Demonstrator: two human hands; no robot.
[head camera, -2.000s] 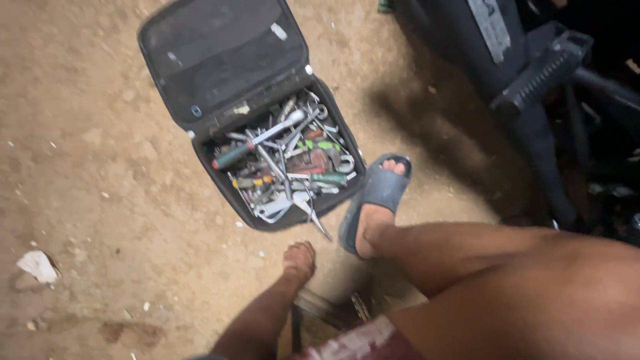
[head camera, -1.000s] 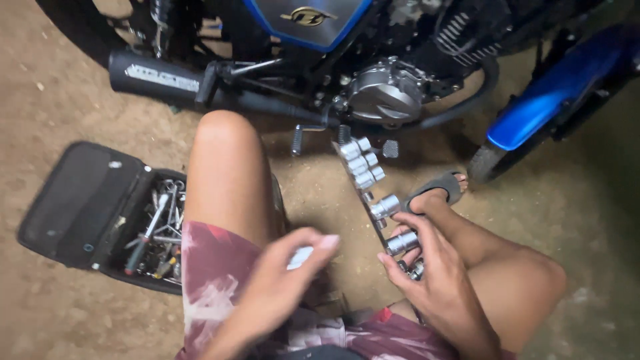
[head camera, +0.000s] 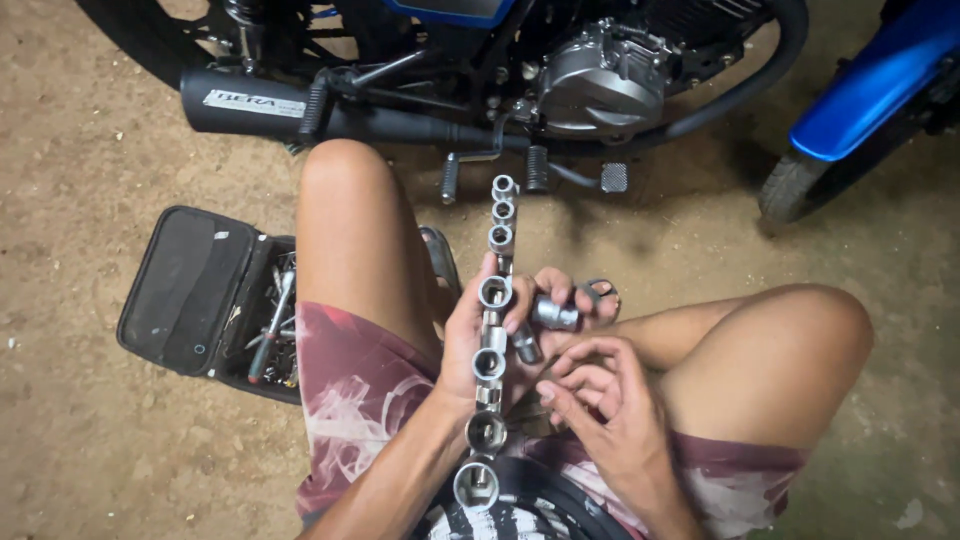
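My left hand (head camera: 465, 349) holds a metal socket rail (head camera: 493, 337) upright in the view, with several chrome sockets clipped along it, their open ends facing me. Two loose pieces are also among that hand's fingers: a chrome socket (head camera: 556, 313) near the fingertips and a darker metal socket or adapter (head camera: 526, 343) beside the rail. To the right of them is my right hand (head camera: 607, 405), its fingers curled and apart, with nothing visible in it.
A motorcycle stands ahead, with its black exhaust muffler (head camera: 244, 103), kick lever (head camera: 450, 178), footpeg (head camera: 536, 169) and engine cover (head camera: 604, 82). A blue fender (head camera: 862, 97) over a tire is at right. An unzipped black tool case (head camera: 187, 292) with hand tools lies at left.
The socket rail was in my right hand a second ago and is now in my left. My right hand has let go of it. The view has swung from the tool case to the motorcycle.
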